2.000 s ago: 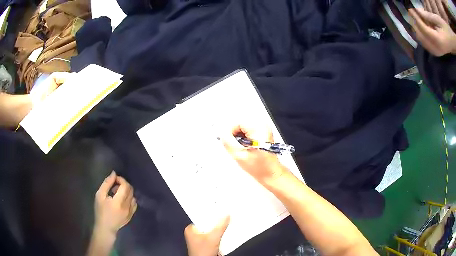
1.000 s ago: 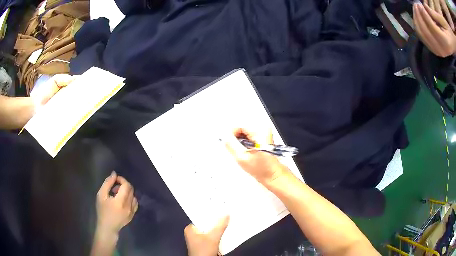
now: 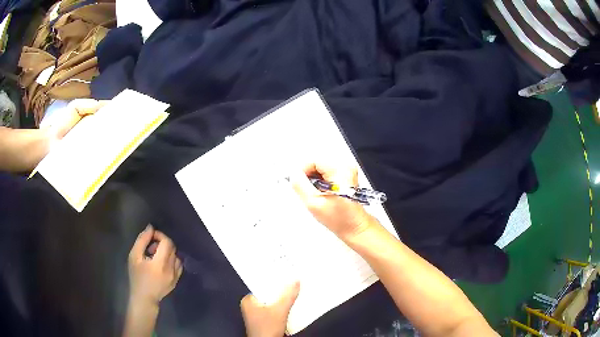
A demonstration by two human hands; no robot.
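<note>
An open notebook [image 3: 263, 217] with white pages and a dark cover edge lies tilted on dark garments [image 3: 283, 59]. My right hand [image 3: 335, 201] rests on the page and holds a pen [image 3: 352, 192] with a dark and clear barrel; its tip is hidden by the fingers. A few small marks show on the page. My left hand [image 3: 271, 311] is at the notebook's bottom left edge, thumb on the page, its other fingers hidden under the notebook.
At left another person's hand [image 3: 69, 118] holds a yellow-edged paper pad [image 3: 99, 155]; another hand [image 3: 154, 263] rests on dark cloth. Brown bundles [image 3: 72, 46] lie upper left. A person in a striped top [image 3: 546, 29] is upper right. Yellow rails [image 3: 543, 322] stand lower right.
The pad at left has shifted slightly right and down. At upper right the person's hand has left view and a striped top shows. My hands have barely moved.
</note>
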